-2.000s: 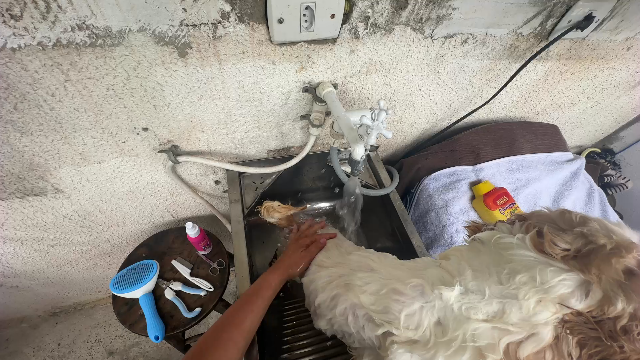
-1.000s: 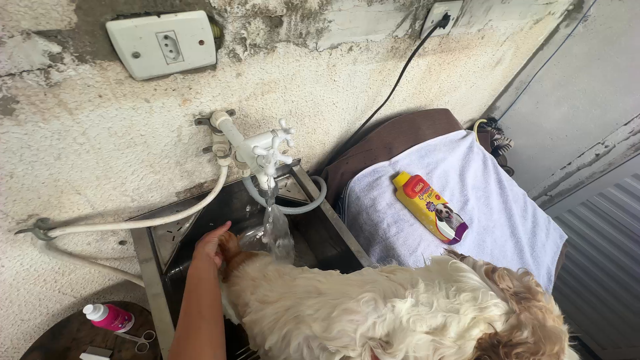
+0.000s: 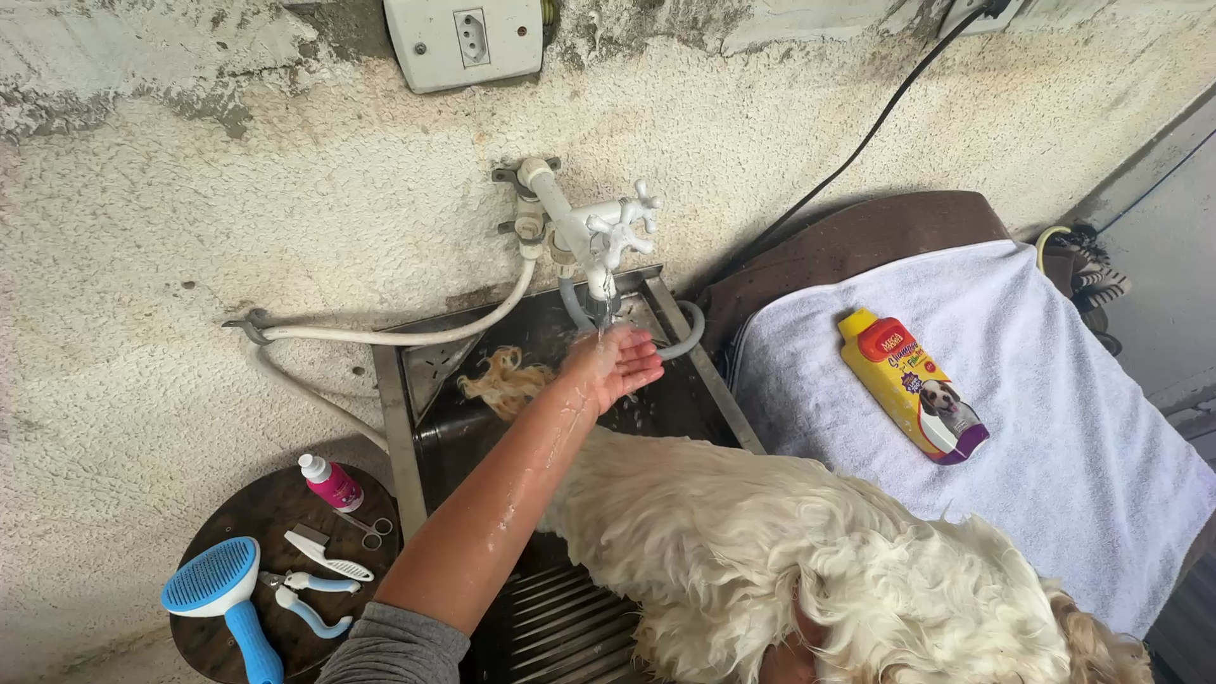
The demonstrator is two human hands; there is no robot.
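My left hand (image 3: 616, 366) is under the white plastic faucet (image 3: 600, 228), palm up with fingers apart, and water runs over it and down the wrist. It holds nothing. A long-haired white and tan dog (image 3: 722, 513) stands in the metal sink (image 3: 404, 446), below and right of that arm; its tan tail (image 3: 508, 380) shows left of the wrist. Of my right hand (image 3: 790, 655), only some skin shows at the bottom edge, against the dog's fur; its fingers are hidden.
A yellow shampoo bottle (image 3: 912, 385) lies on a white towel (image 3: 1026, 475) at right. The round dark stool (image 3: 214, 513) at left bears a blue brush (image 3: 214, 579), nail clippers (image 3: 309, 594), a white comb (image 3: 328, 556), scissors (image 3: 370, 532) and a pink bottle (image 3: 332, 483). A hose (image 3: 399, 334) runs along the wall.
My left hand was on the dog's rear by the tail in both earlier frames; now it is off the dog and in the running water. The tail hangs free of it.
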